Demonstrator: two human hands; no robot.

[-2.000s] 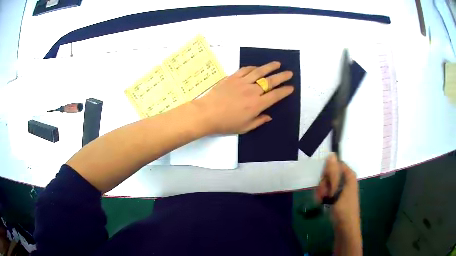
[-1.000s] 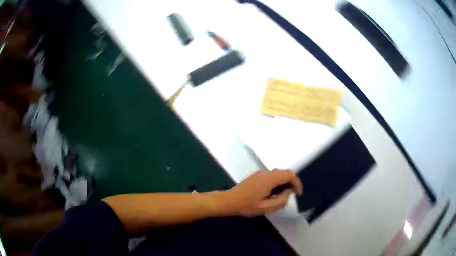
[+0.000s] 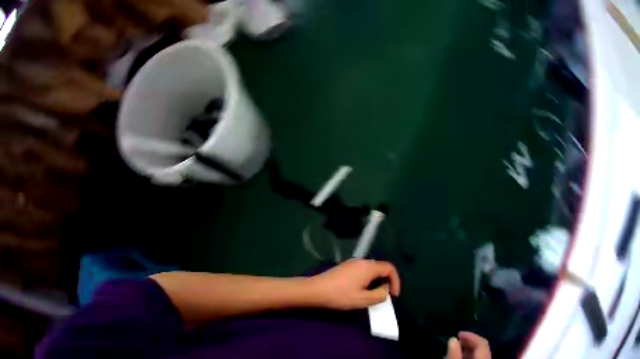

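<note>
My left hand (image 3: 354,284) is low in the middle of the view, its fingers closed on a white paper offcut (image 3: 384,319) that hangs below them. Another pale strip (image 3: 368,235) shows just above the hand; I cannot tell whether it is held or lies on the floor. My right hand (image 3: 470,346) is cut off by the bottom edge, with only some fingers showing, and what it holds cannot be seen.
A white waste bin (image 3: 242,144) with dark scraps inside stands on the green floor (image 3: 414,84) at the left. A white strip (image 3: 332,186) and other scraps lie on the floor. The red-edged table (image 3: 561,294) is at the right, with dark weights (image 3: 594,315).
The view has swung from the table to the floor and bin. My left hand has left the dark cloth and now holds white paper away from the table.
</note>
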